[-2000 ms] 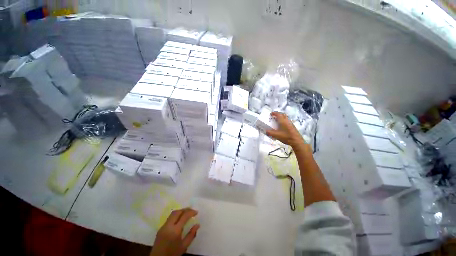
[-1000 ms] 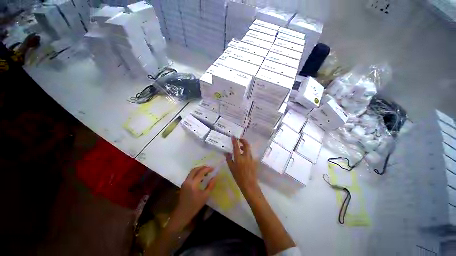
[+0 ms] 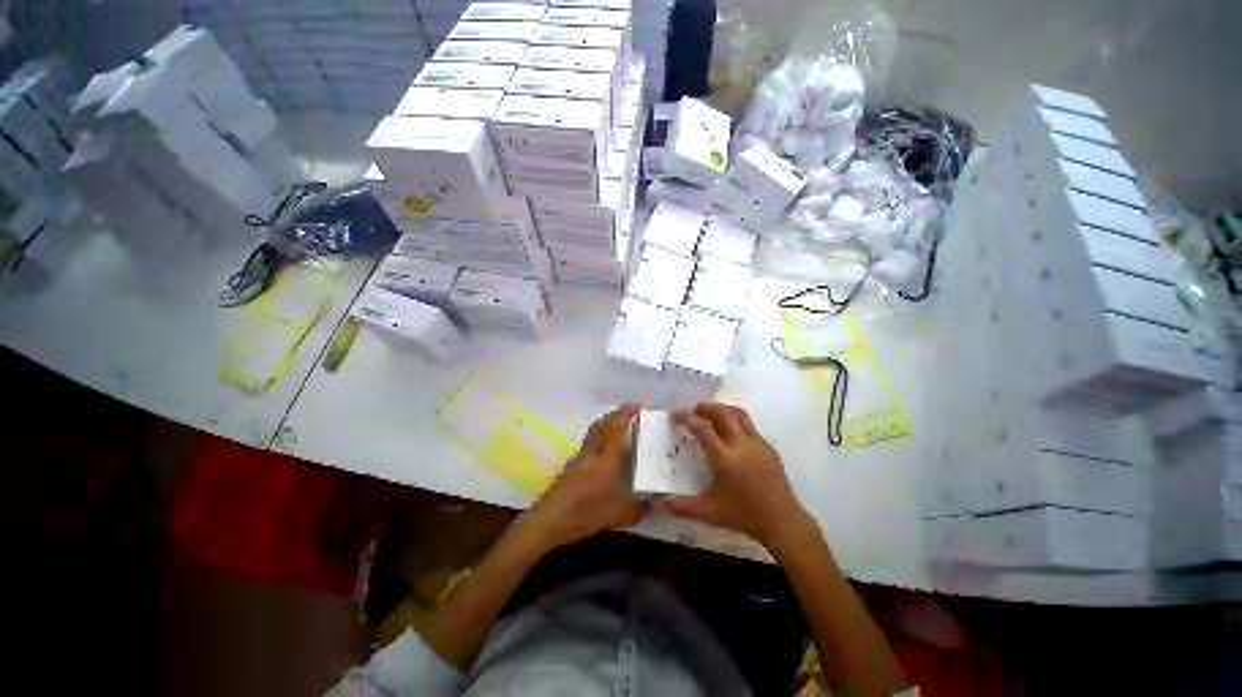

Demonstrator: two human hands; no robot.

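Note:
A small white retail box [image 3: 667, 456] is held between both hands at the table's front edge, near the middle. My left hand [image 3: 597, 477] grips its left side. My right hand [image 3: 742, 477] grips its right side, with fingers over the top. Parts of the box are hidden by the fingers, and I cannot tell whether it is closed. A block of small white boxes [image 3: 685, 293] lies behind the hands.
Tall box stack [image 3: 511, 116] left of centre; bagged white units [image 3: 865, 204] and black straps [image 3: 919, 143] behind right. Thin black cord [image 3: 836, 402] on a yellow outline [image 3: 879, 395]. Box wall [image 3: 1110, 245] at right. Another yellow outline [image 3: 504, 433] left of the hands.
The view has swung. My hands, earlier apart at the small box stack and table edge, have come together around a white box. A white box at the small stack's front right is gone from view.

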